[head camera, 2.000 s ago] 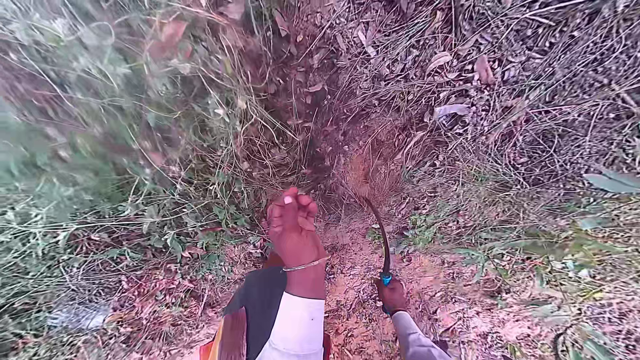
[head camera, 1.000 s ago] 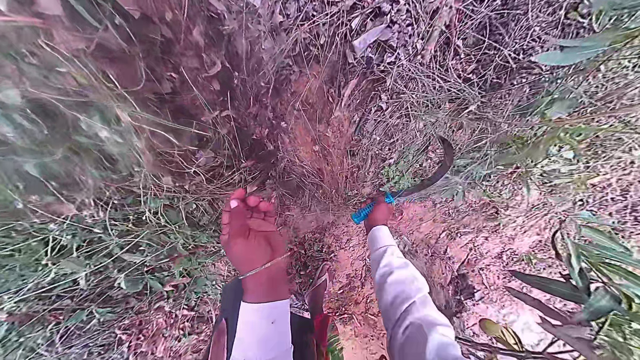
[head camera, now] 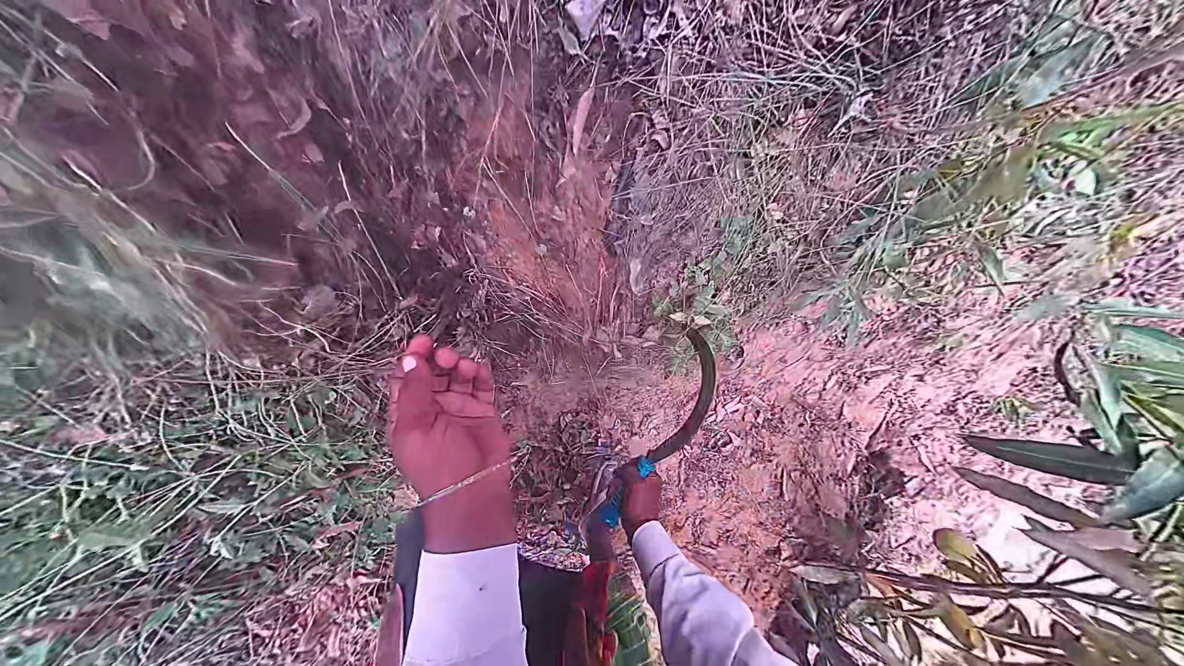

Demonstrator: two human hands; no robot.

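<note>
My right hand [head camera: 641, 499], at the lower middle, is closed around the blue-wrapped handle of a sickle [head camera: 705, 388]. The dark curved blade rises from the fist and bends up and left, its tip near a small green weed [head camera: 696, 310]. To the left, my left hand [head camera: 450, 416] is raised palm up with its fingers curled loosely, and no object shows in it. A thin bracelet crosses that wrist. Dry grass [head camera: 555, 277] and dark leaf litter lie beyond both hands.
Green undergrowth [head camera: 231, 481] covers the ground at left. Tangled dry stems [head camera: 814, 92] spread across the top. Bare reddish soil [head camera: 795, 425] lies right of the sickle, and a long-leaved plant [head camera: 1091, 462] with a woody stem [head camera: 999, 587] stands at lower right.
The sickle has turned in my right hand's grip, its blade pointing right a second ago and upward now. The view has shifted, with more of the leafy plant at right than two seconds ago.
</note>
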